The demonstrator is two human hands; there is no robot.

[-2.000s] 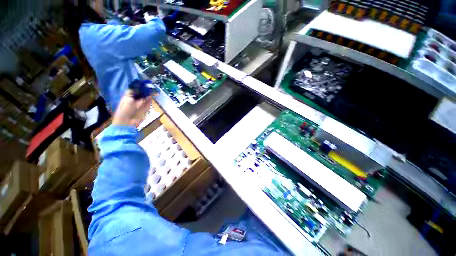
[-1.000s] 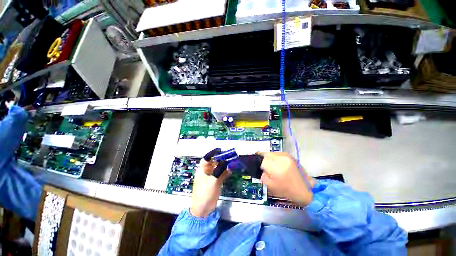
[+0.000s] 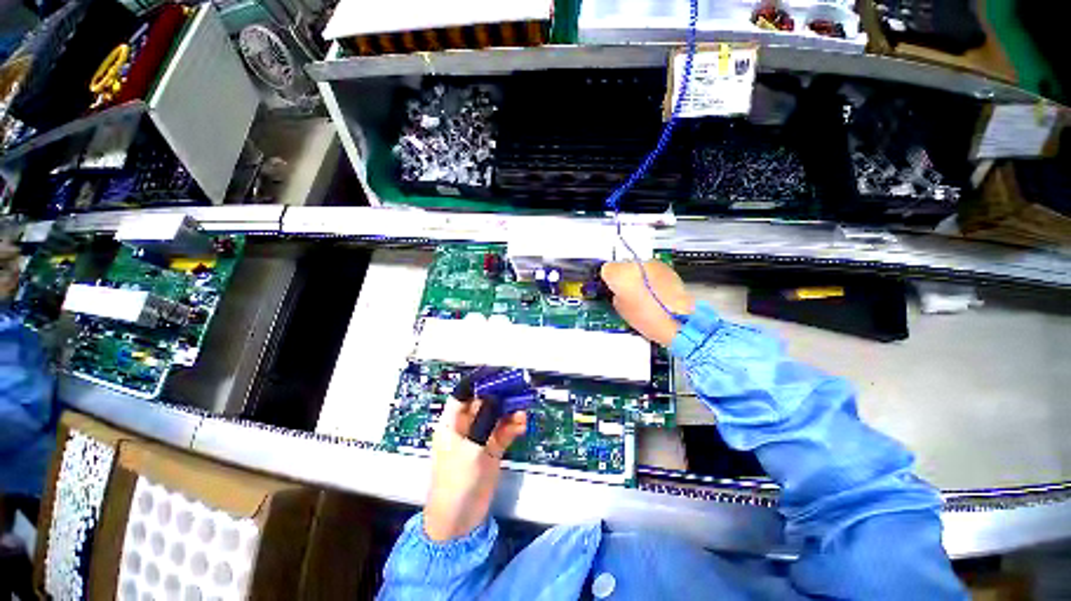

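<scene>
A green circuit board [image 3: 464, 277] lies on the conveyor in front of me. A long white heat sink [image 3: 534, 348] crosses its middle, and a taller heat sink block [image 3: 552, 243] stands near its far edge. My left hand [image 3: 467, 452] is over the near part of the board and holds purple-blue electrolytic capacitors [image 3: 505, 392] in black-covered fingertips. My right hand [image 3: 646, 296] is at the far right part of the board, by the taller block. Its fingertips are dark and partly hidden, so I cannot tell if they hold a part.
Conveyor rails [image 3: 352, 456] run along the board. Another board [image 3: 141, 308] lies at left beside a blue sleeve [image 3: 26, 393]. A capacitor carton [image 3: 264, 487] stands at lower left. A dark pad [image 3: 828, 310] lies at right. Shelf bins [image 3: 446, 139] and a coiled blue cord [image 3: 658, 153] are beyond.
My right hand has moved from beside my left hand to the board's far right part. My left hand has moved slightly down and left, still holding capacitors. The neighbouring board has shifted left in view.
</scene>
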